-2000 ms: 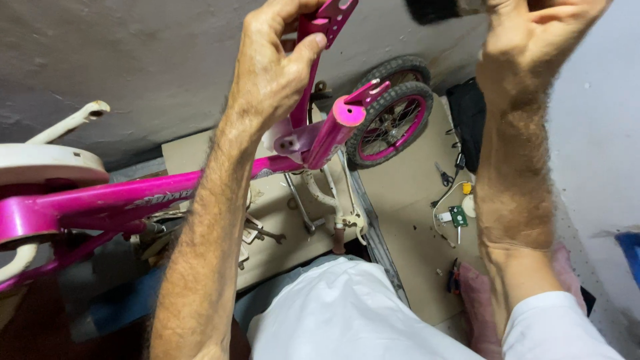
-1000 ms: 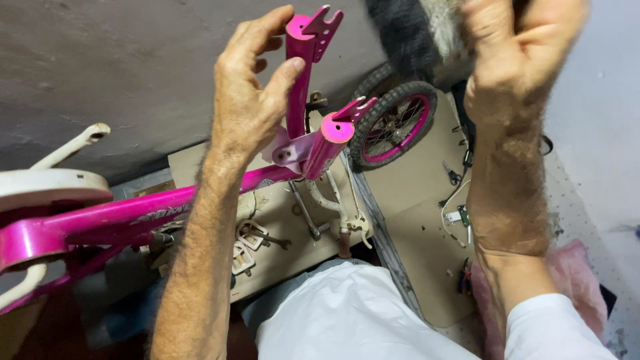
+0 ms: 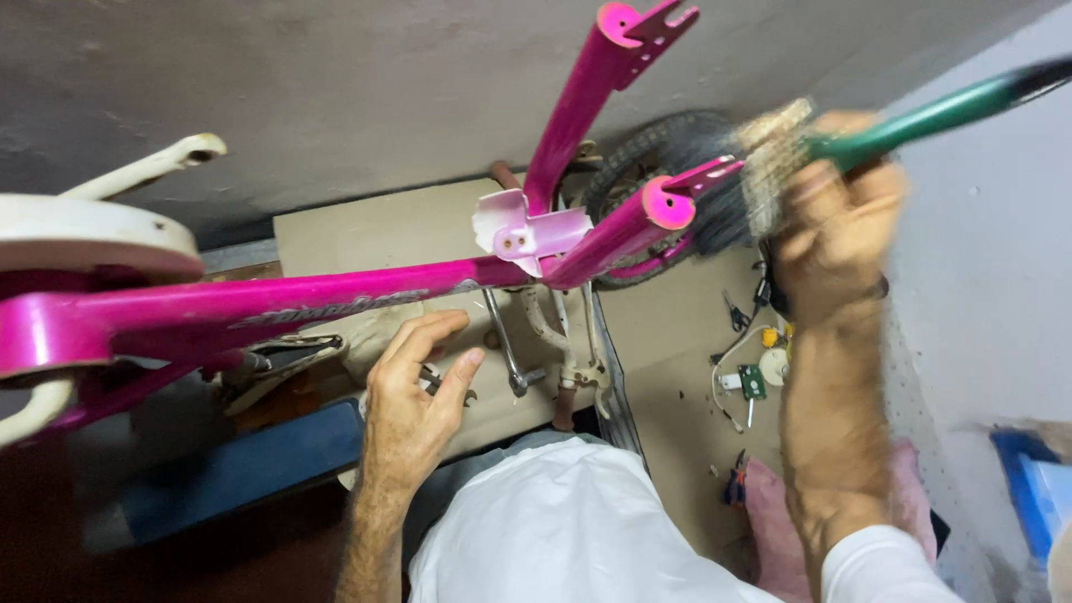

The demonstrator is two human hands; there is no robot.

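A pink metal bicycle frame (image 3: 301,297) with white lettering crosses the view, its two fork-like tube ends with slotted dropouts pointing up and right. A pale bent metal guard (image 3: 532,234) is fixed where the tubes meet. My right hand (image 3: 837,201) is closed around a brush (image 3: 770,167) with a green handle; its dark bristles are blurred beside the lower tube end. Below the frame's main tube, my left hand (image 3: 419,389) is held with fingers apart, nothing in it. A white round chain guard (image 3: 92,234) and a crank arm (image 3: 155,167) sit at the left.
Behind the frame stands a black-tyred wheel (image 3: 662,151). On the floor cardboard lie a socket wrench (image 3: 507,343), a small green circuit board (image 3: 752,381) with wires, and pliers (image 3: 735,481). A pink cloth (image 3: 775,528) is at lower right, a blue box-like object (image 3: 243,469) at lower left.
My left hand has moved down from the upper tube end to below the main tube. The brush in my right hand is lower, beside the lower tube end, and its green handle now shows.
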